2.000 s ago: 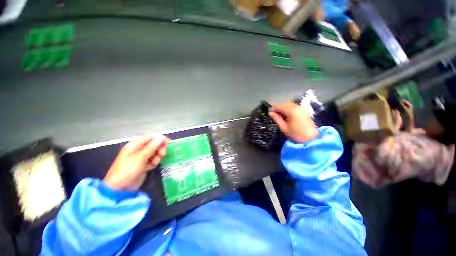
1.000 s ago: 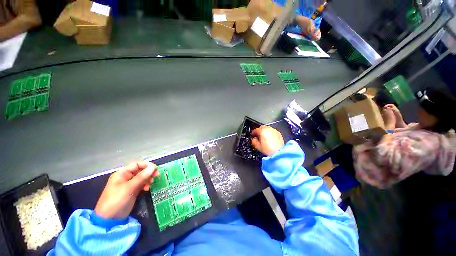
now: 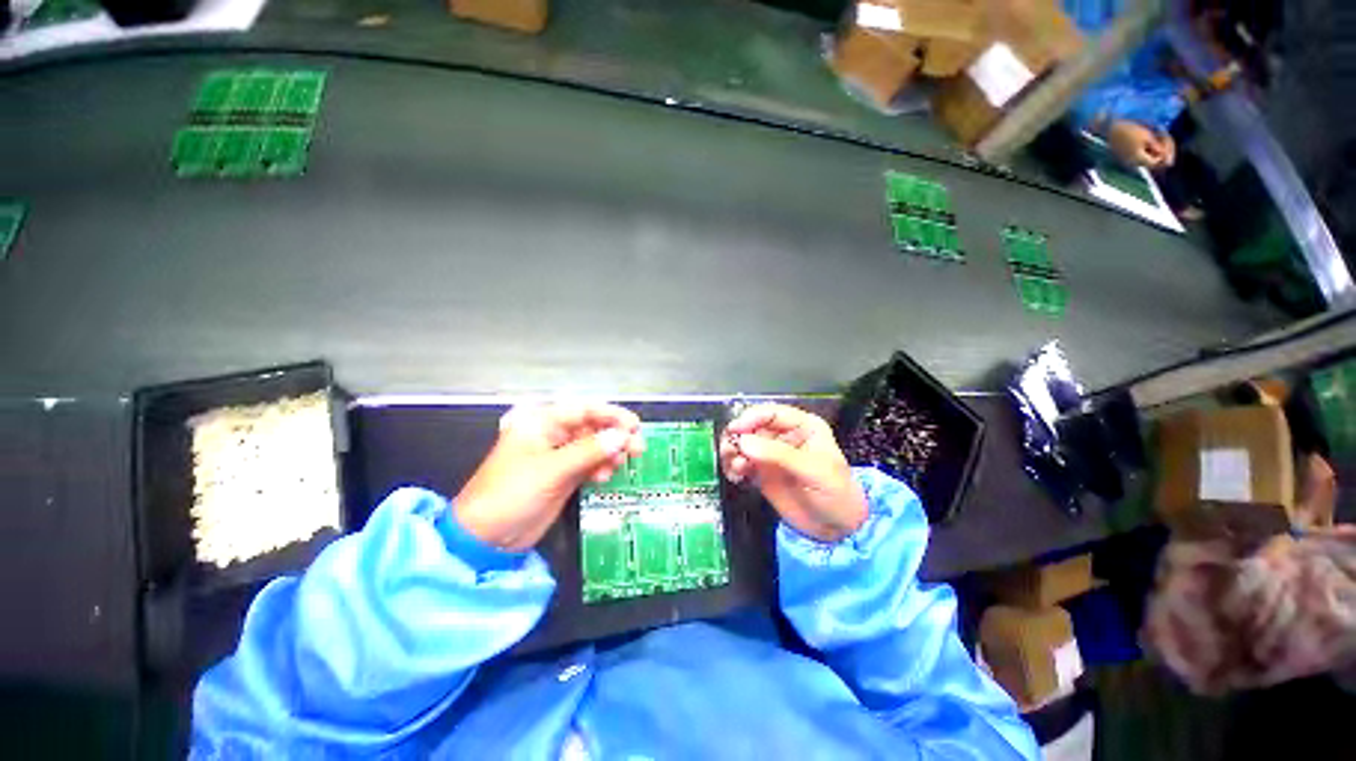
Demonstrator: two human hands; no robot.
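Observation:
The green circuit board panel [image 3: 654, 543] lies on the black bench in front of me, its top corners partly hidden by my hands. My left hand [image 3: 550, 468] is over its upper left corner, thumb and fingers together; whether they hold anything is too small to tell. My right hand [image 3: 796, 468] is at its upper right corner, with tiny dark, shiny-leaded components at the fingertips. The right bin [image 3: 910, 439] holds dark glinting components. The left bin [image 3: 265, 483] holds heaped cream-white pieces.
The conveyor belt [image 3: 595, 253] beyond the bench carries spaced green panels [image 3: 250, 125]. A crumpled silver-black bag [image 3: 1063, 424] lies right of the right bin. Cardboard boxes [image 3: 1222, 464] stand at the right and across the belt. A patterned sleeve [image 3: 1242, 602] and a blue-sleeved person [image 3: 1138, 89] show at the right.
My right hand has left the right bin and come to the board's upper right corner, with small components at its fingertips. My left hand remains at the board's upper left. The camera view has shifted.

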